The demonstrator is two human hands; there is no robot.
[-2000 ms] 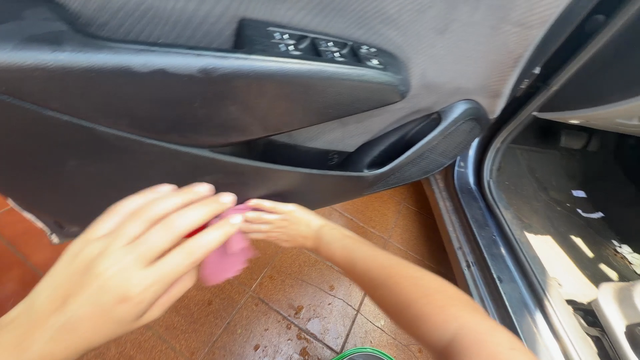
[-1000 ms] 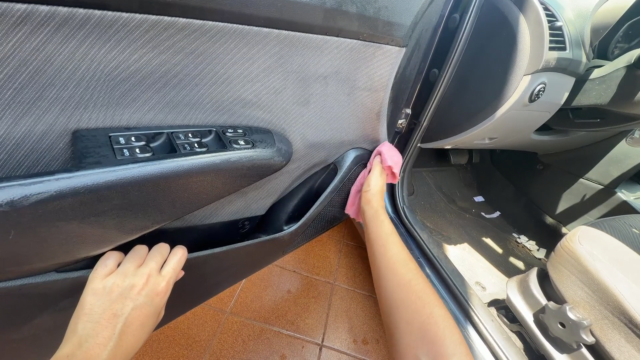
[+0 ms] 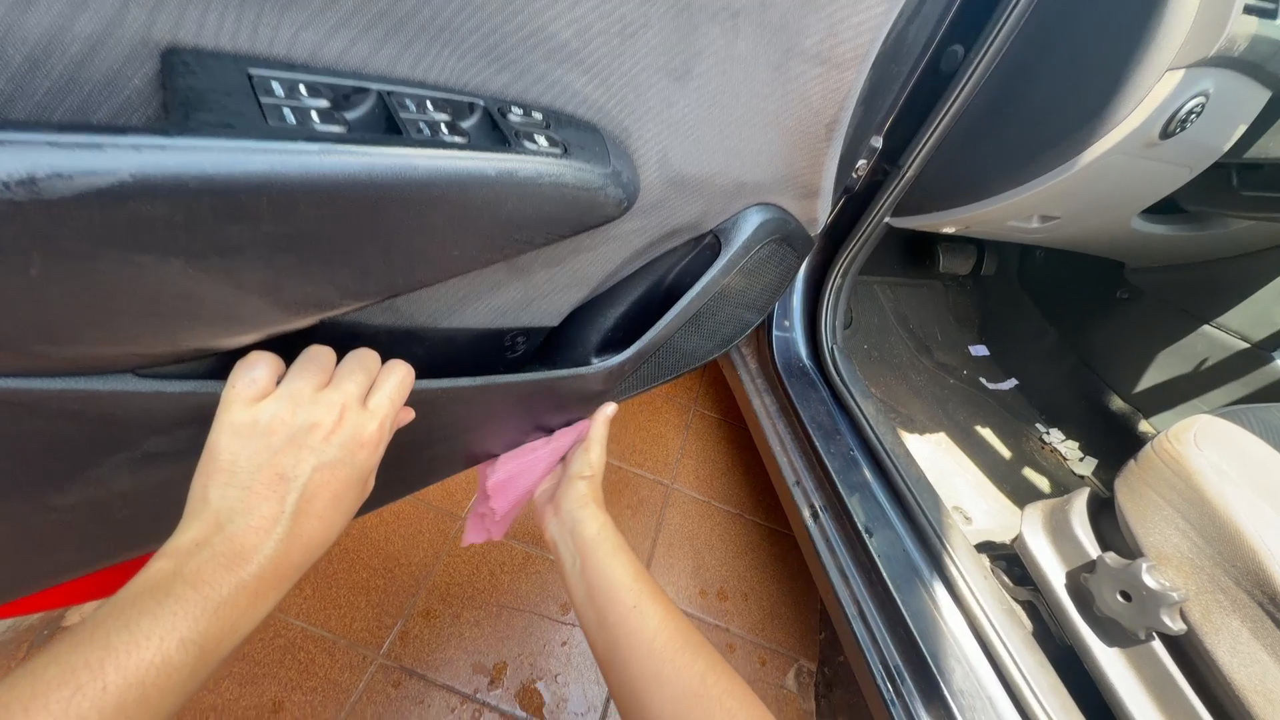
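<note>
My left hand [image 3: 300, 435] grips the upper lip of the door pocket [image 3: 470, 350], its fingertips hidden inside. A pink cloth [image 3: 520, 480] is in my right hand [image 3: 575, 490], which presses it against the lower edge of the car's door panel [image 3: 450, 430], below the speaker grille [image 3: 725, 305]. The palm side of that hand is partly hidden. Above both hands is the black armrest [image 3: 330, 220] with its window switch panel [image 3: 400, 110].
The door sill [image 3: 870, 520] runs down at the right, beside the car floor [image 3: 960, 370] with white paper scraps. A seat [image 3: 1210, 520] with an adjustment knob [image 3: 1135, 595] is at the far right. Wet brown floor tiles [image 3: 480, 630] lie under the door.
My right hand has moved the pink cloth from the front end of the door panel down and left to its lower edge. My left hand stays on the pocket lip.
</note>
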